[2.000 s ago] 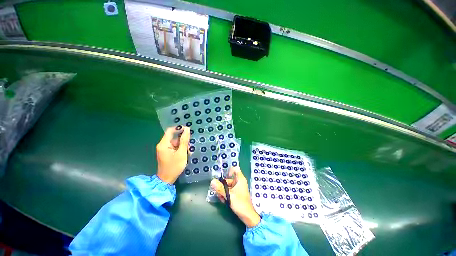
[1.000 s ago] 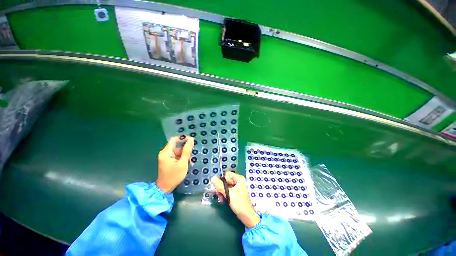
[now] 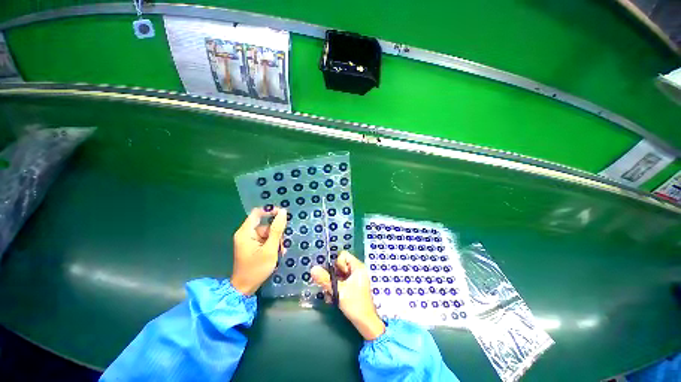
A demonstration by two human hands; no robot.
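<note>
A clear film sheet (image 3: 302,186) with rows of small dark rings is held up in front of me over the dark-green surface. My left hand (image 3: 257,250) pinches its left edge between thumb and fingers. My right hand (image 3: 349,287) is shut on dark-handled scissors (image 3: 333,280) at the sheet's lower right. The thin blades point away from me, up between ring columns near the right side. A small part of film shows below the scissors. Whether the blades are open is too blurred to tell.
A whiter ringed sheet stack (image 3: 411,268) lies right of my hands, with a crinkled clear bag (image 3: 504,313) beside it. A greyish poly bag (image 3: 37,168) lies at far left. A black bin (image 3: 351,63) and instruction sheet (image 3: 228,63) are on the green wall.
The view has shifted slightly. The scissor blades lie along the sheet's right part, where two seconds ago they were lower. Both hands keep their holds.
</note>
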